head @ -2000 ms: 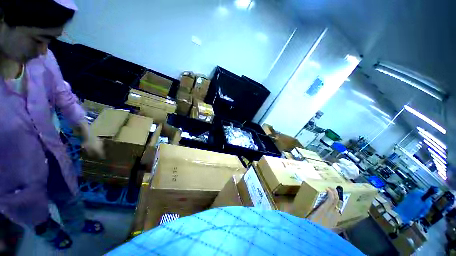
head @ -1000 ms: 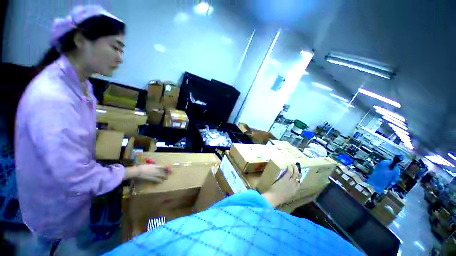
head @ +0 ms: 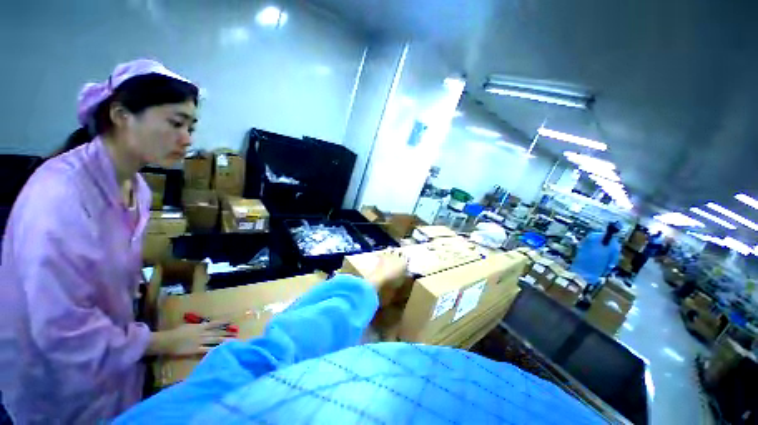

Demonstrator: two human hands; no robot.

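A brown shipping carton (head: 461,303) with two white labels on its near side lies at centre right. My left hand (head: 389,276), in a blue sleeve, reaches to the top of a smaller carton (head: 357,264) beside it. The hand is small and blurred, so its fingers and anything in them cannot be made out. My right hand is not in view. Another large carton (head: 259,309) with shiny tape on top lies at the left.
A coworker in pink (head: 79,274) stands at the left, one hand with a red tool on the large carton. Black bins (head: 320,241) with clear bags are behind. A dark metal bin (head: 573,349) is at the right. Another person in blue (head: 594,256) is farther back.
The view has turned right. A hand with a dark marker-like thing was at the labels earlier; it no longer shows there. The coworker has come beside the large carton and rests a hand on it.
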